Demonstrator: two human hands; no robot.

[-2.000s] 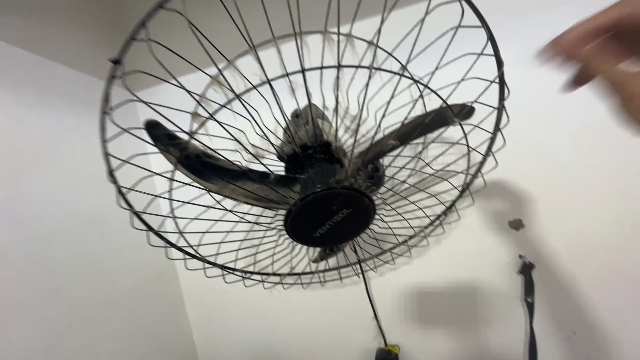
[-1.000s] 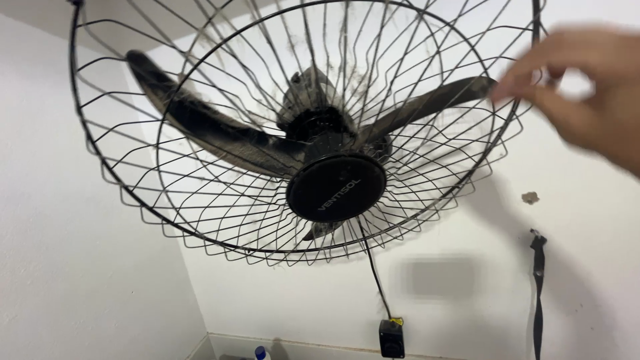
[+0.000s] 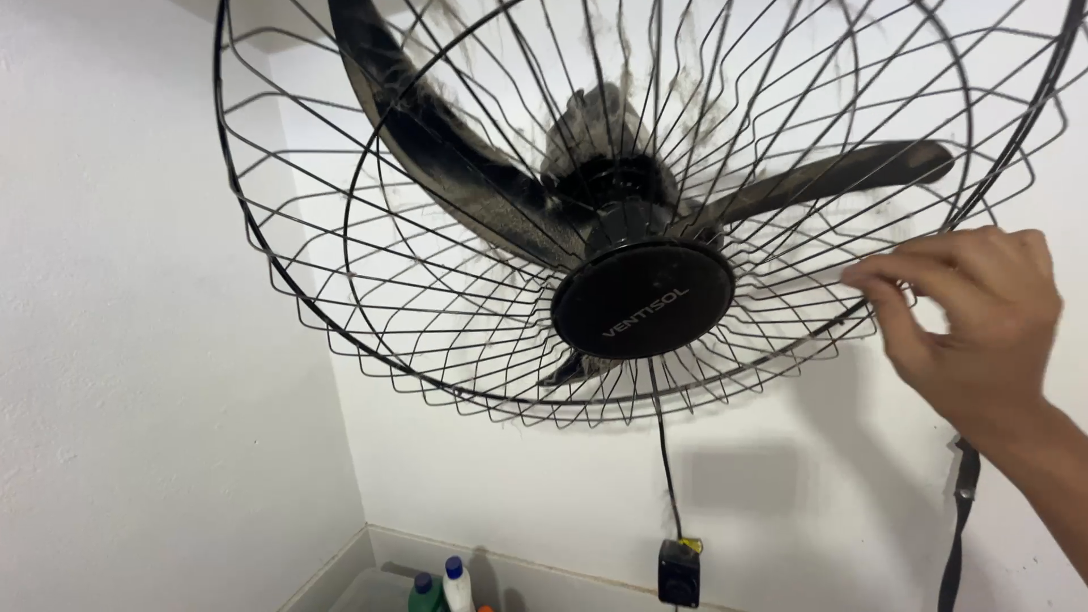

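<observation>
A black wall fan with a round Ventisol cap fills the upper middle of the head view. Dust coats its motor housing and curved blades, and grey fluff clings to the wire guard. My right hand is at the guard's lower right rim, thumb and forefinger pinched together around or close beside a wire; whether they grip it cannot be told. My left hand is not in view.
Below the fan, a black cord runs down to a black control box on the white wall. A dark strap hangs at the right. Plastic bottles with blue caps stand at the bottom, near the wall corner.
My right hand has come in from the upper right, over the guard's right edge, and is now lower along the rim. The view has moved closer to the fan.
</observation>
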